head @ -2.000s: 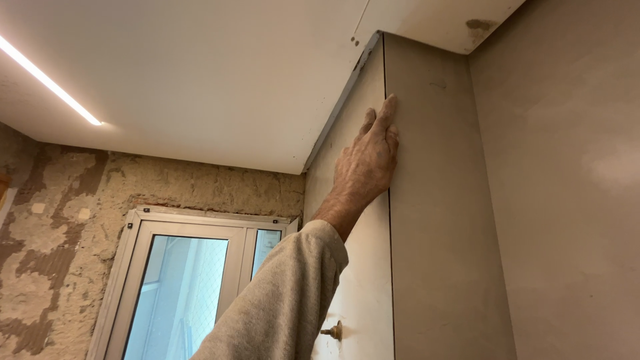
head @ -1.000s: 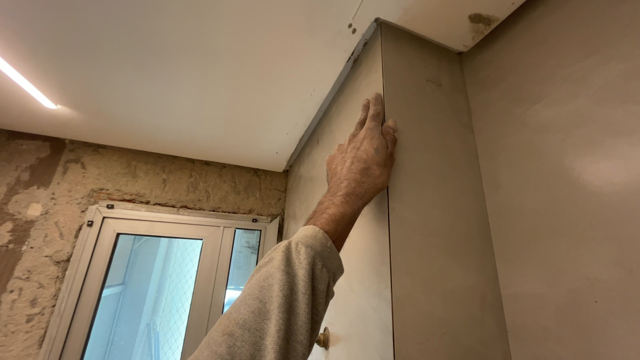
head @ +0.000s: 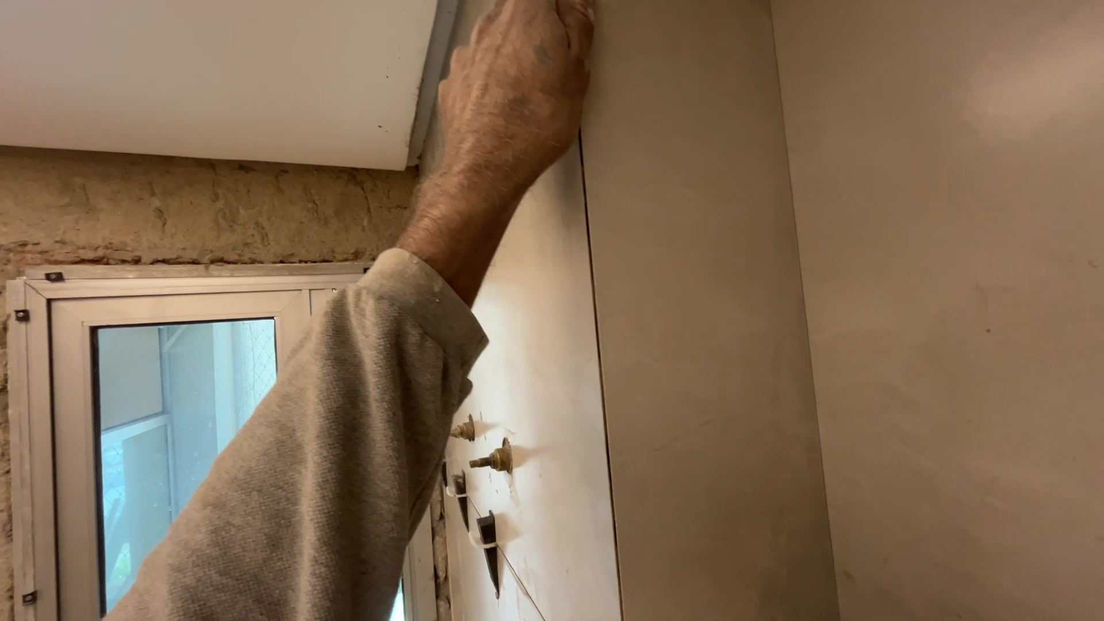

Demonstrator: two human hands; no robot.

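Observation:
My left hand (head: 522,82) reaches up to the top of the view, its back toward me. It lies against the large grey wall tiles at their vertical corner joint, with nothing seen in it. The fingertips are cut off by the upper edge. Below it, the lit tile face (head: 552,371) meets the darker tile face (head: 690,302) along a thin dark joint. My right hand is out of view.
Brass valve stems (head: 496,459) stick out of the lit tile face. Beneath them are black levelling wedges (head: 489,548) in white clips. An aluminium-framed window (head: 181,306) stands left, under rough bare plaster (head: 198,207). The white ceiling panel (head: 216,78) hangs above.
The view has tilted down and come closer, bringing the valve stems and wedges into sight. My left hand remains at the tile corner.

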